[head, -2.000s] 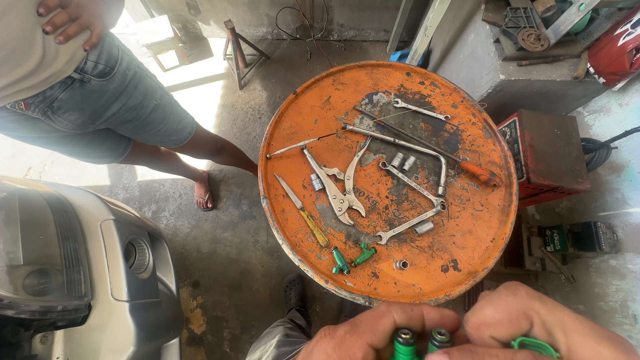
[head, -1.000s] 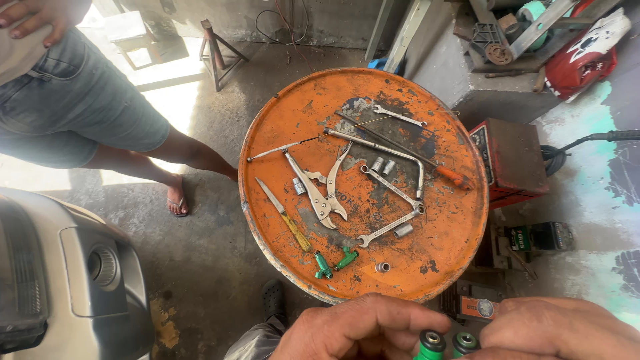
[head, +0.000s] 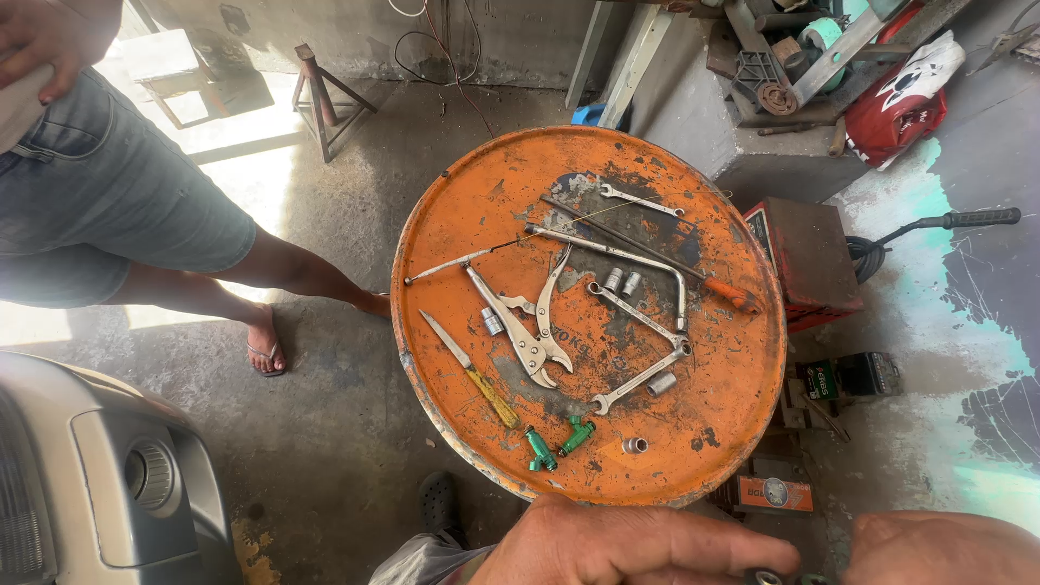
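Observation:
My left hand (head: 642, 544) is at the bottom edge, its fingers closed around a fuel injector (head: 764, 576) of which only the round tip shows. Beside that tip a second green-rimmed end (head: 812, 578) is cut off by the frame. To the right is my right hand (head: 942, 546), its fingertips out of frame. On the orange drum top (head: 455, 195) lie two green fuel injectors (head: 539, 448) (head: 577, 435), a small socket (head: 634, 445), a yellow-handled knife (head: 491, 398), locking pliers (head: 520, 337), combination wrenches (head: 642, 199) (head: 642, 382), an orange-handled screwdriver (head: 731, 294) and a bent metal handle (head: 609, 252).
A person (head: 122, 179) in denim shorts stands left of the drum. A car's front corner (head: 122, 479) fills the lower left. A metal jack stand (head: 325, 106) is behind. On the right are a red metal box (head: 804, 260), a battery-like box (head: 869, 374) and a ledge with metal parts (head: 780, 89).
My hands and the injectors between them have sunk lower in the view, so less of them shows. The things on the drum top lie as before.

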